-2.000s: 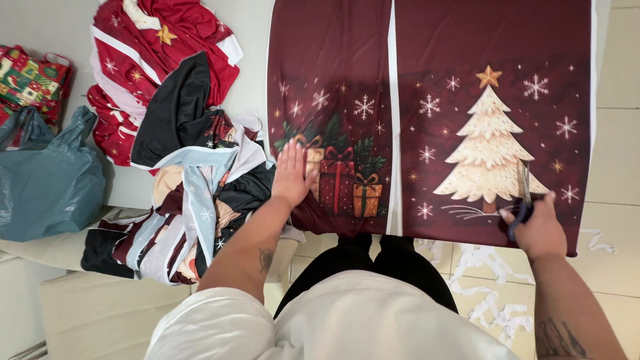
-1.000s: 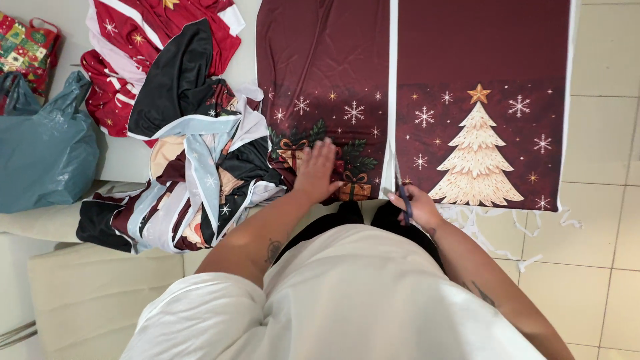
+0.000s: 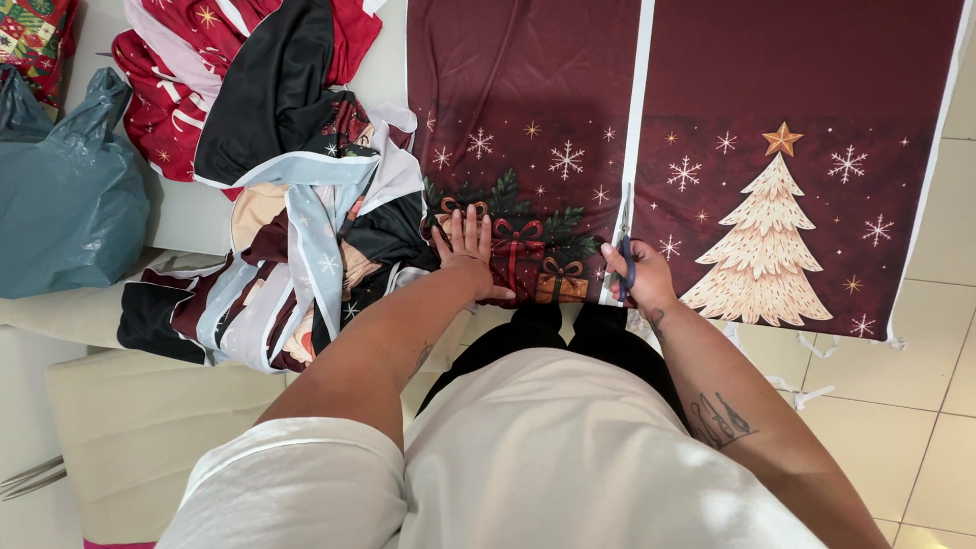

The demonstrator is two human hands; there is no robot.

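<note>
A maroon printed fabric with snowflakes, gift boxes and a pale Christmas tree lies spread before me. A white strip runs down it between the two printed panels. My right hand holds scissors with dark blue handles, their blades pointing away from me along the white strip near the fabric's near edge. Whether the blades are apart is hard to tell. My left hand lies flat with fingers spread on the gift-box print, pressing on the fabric and holding nothing.
Crumpled printed fabrics in black, light blue and maroon are heaped at the left, beside red fabric. A blue-grey plastic bag and a patterned red-green bag stand farther left. White fabric scraps lie on the tiled floor.
My right hand has moved left with the scissors, from beside the tree print to the white strip. My left hand stays on the gift-box print.
</note>
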